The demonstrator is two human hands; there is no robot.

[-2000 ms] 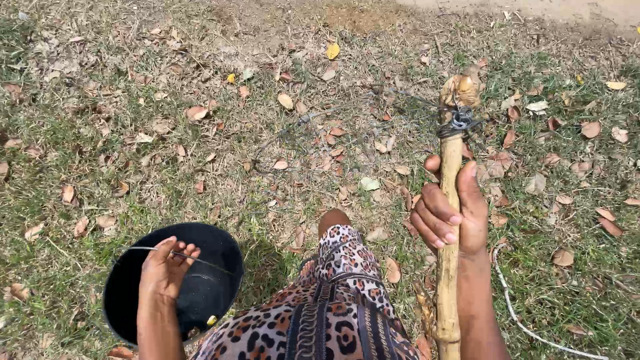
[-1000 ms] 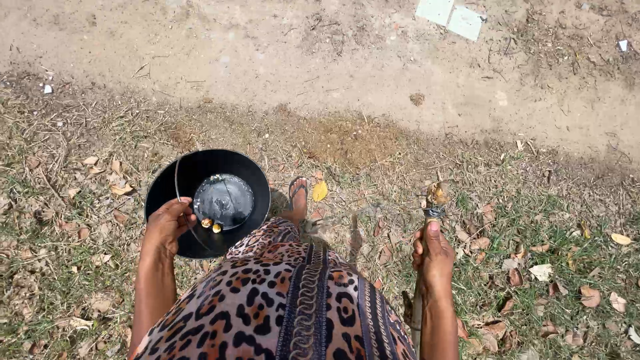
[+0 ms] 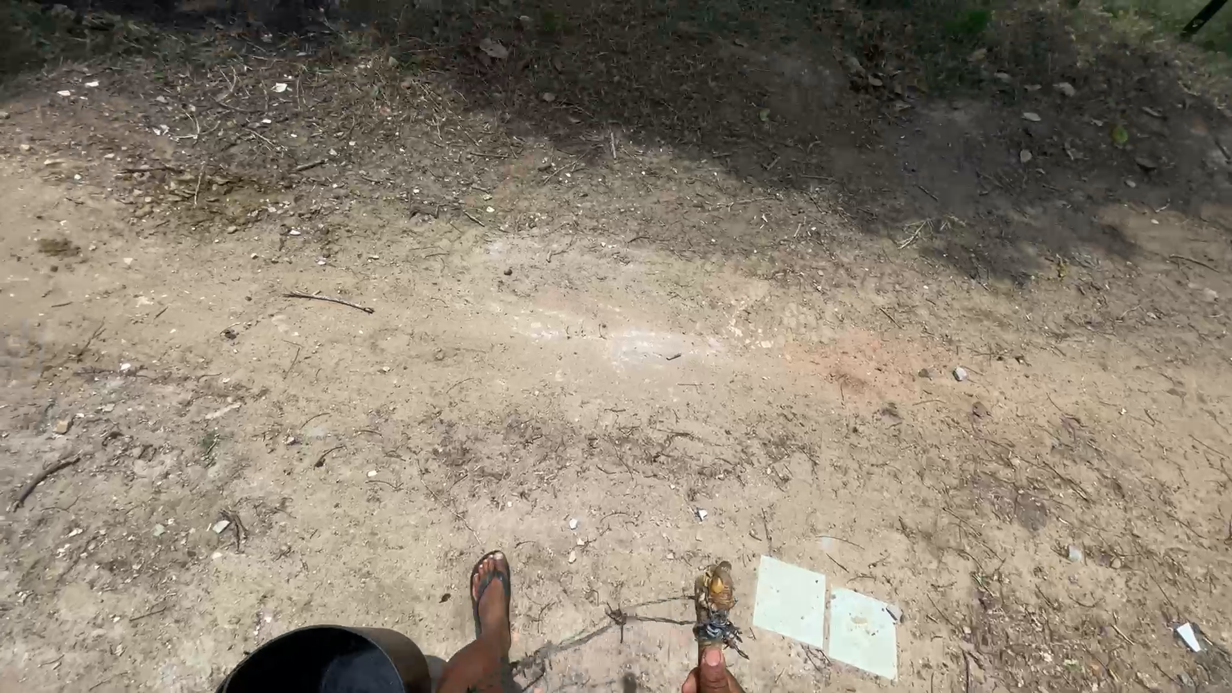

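Note:
A black bucket (image 3: pixel 399 654) shows its rim and part of its dark inside at the bottom edge, left of my sandalled foot. My left hand is out of the picture. At the bottom, right of the middle, my right hand (image 3: pixel 712 676) is wrapped on a wooden stick, with only the thumb and some of the hand showing. The stick's top end (image 3: pixel 715 585) stands above the thumb, with dark wire bound around it. A thin, knotted strand of wire (image 3: pixel 621 618) stretches leftward from the binding toward my foot.
Two pale green tiles (image 3: pixel 789 602) lie on the bare dirt just right of the stick. A twig (image 3: pixel 329 301) and small stones are scattered ahead. Shaded ground with leaves and dry plant litter lies at the top.
The view has moved forward from leafy grass to bare dirt. The bucket and my right hand now sit at the bottom edge, and my left hand has left the view.

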